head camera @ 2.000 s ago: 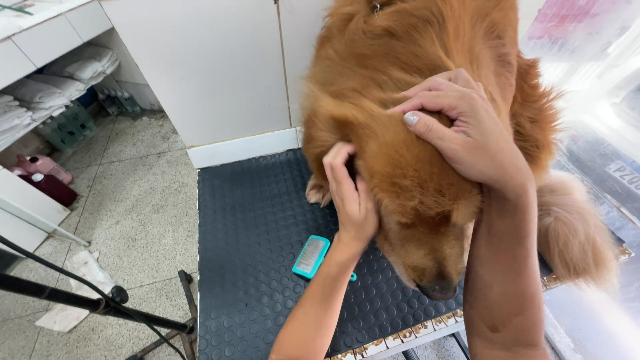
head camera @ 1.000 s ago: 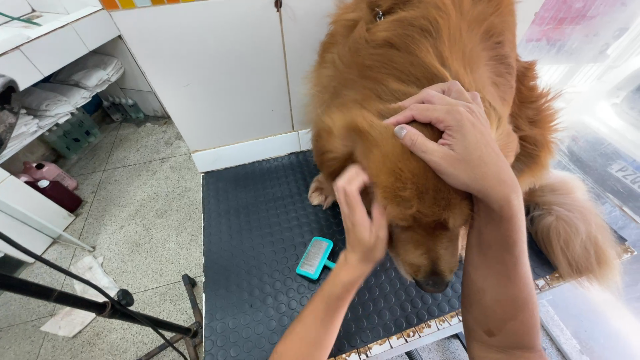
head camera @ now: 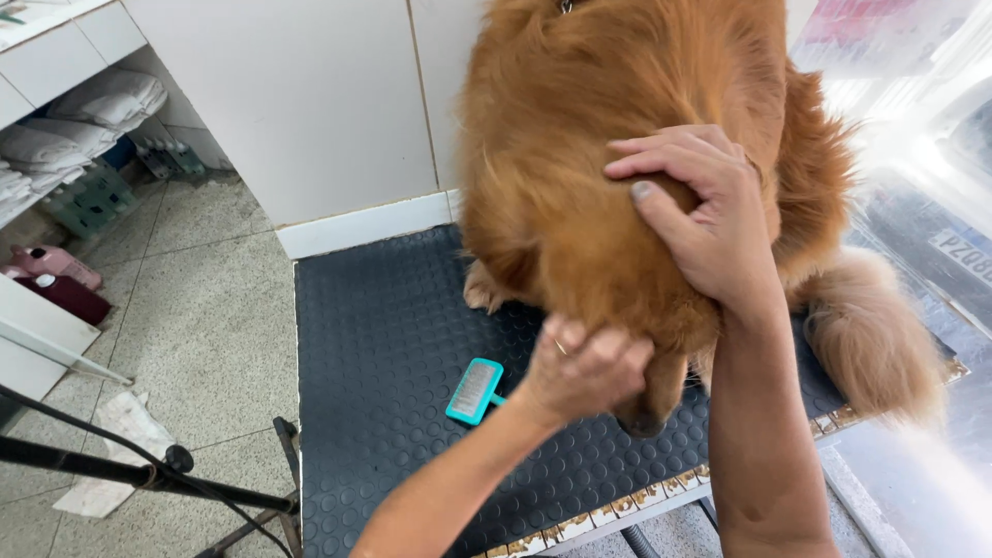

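A golden-red long-haired dog (head camera: pixel 628 85) is on a black rubber-topped grooming table (head camera: pixel 372 333), its head lowered and its nose pointing down. My right hand (head camera: pixel 701 205) lies over the top and side of the head, thumb and fingers apart on the fur. At the near side of the face is my left hand (head camera: pixel 593 368), its fingers curled against the fur beside the muzzle; its fingertips are hidden, so whether it pinches hair cannot be told. A turquoise slicker brush (head camera: pixel 474 391) lies on the mat just left of my left hand, its handle partly behind my forearm.
White tiled wall (head camera: pixel 310 101) stands behind the table. The table's front edge (head camera: pixel 604 519) is worn. At left are a black metal stand (head camera: pixel 147 474) with a cable, folded white towels (head camera: pixel 108 97) on a shelf, and jugs (head camera: pixel 70 291) on the floor. Clear plastic sheeting hangs at right.
My left hand has moved down from the side of the dog's head to beside the muzzle, its fingers now more curled. My right hand stays on the head. The brush remains on the mat.
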